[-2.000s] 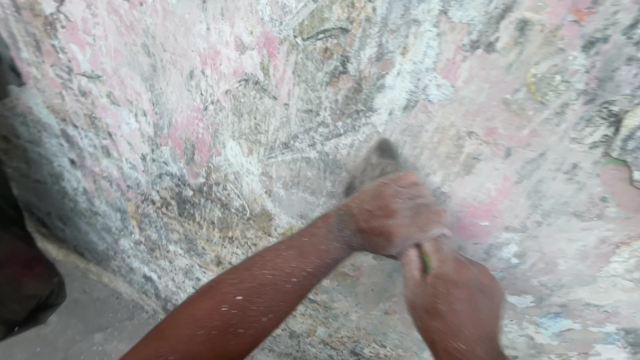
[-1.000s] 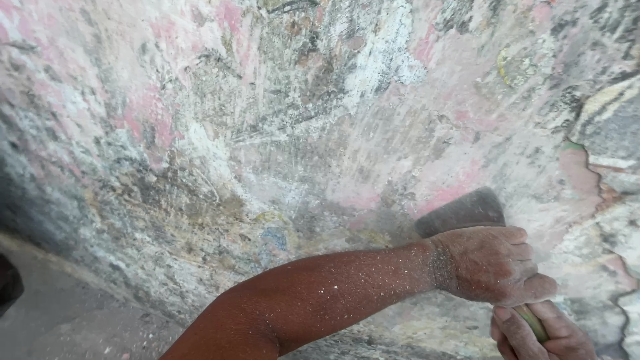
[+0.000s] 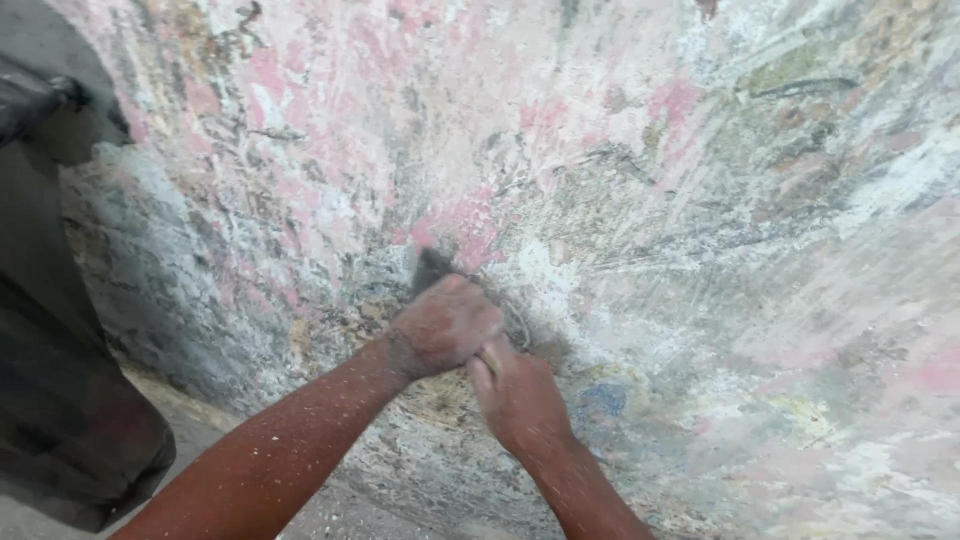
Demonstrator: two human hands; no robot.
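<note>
A scraper with a dark, flat blade lies against a wall of worn, patchy pink, white and grey paint. My left hand is closed around it just behind the blade, hiding much of the tool. Lower and to the right, my right hand grips the handle, of which only a small yellowish-green part shows. The two hands touch. Pale flecks and dust cover both forearms. Motion blurs the blade and the hands, so the exact contact of its edge cannot be told.
A dark cloth or sheet-like thing hangs at the left edge, with a dark object above it. The grey floor shows along the bottom, where the wall meets it, strewn with pale bits.
The view has shifted to the left along the wall. Both hands stay on the scraper, which has moved left on the wall, away from the cracked area seen at the right one second ago.
</note>
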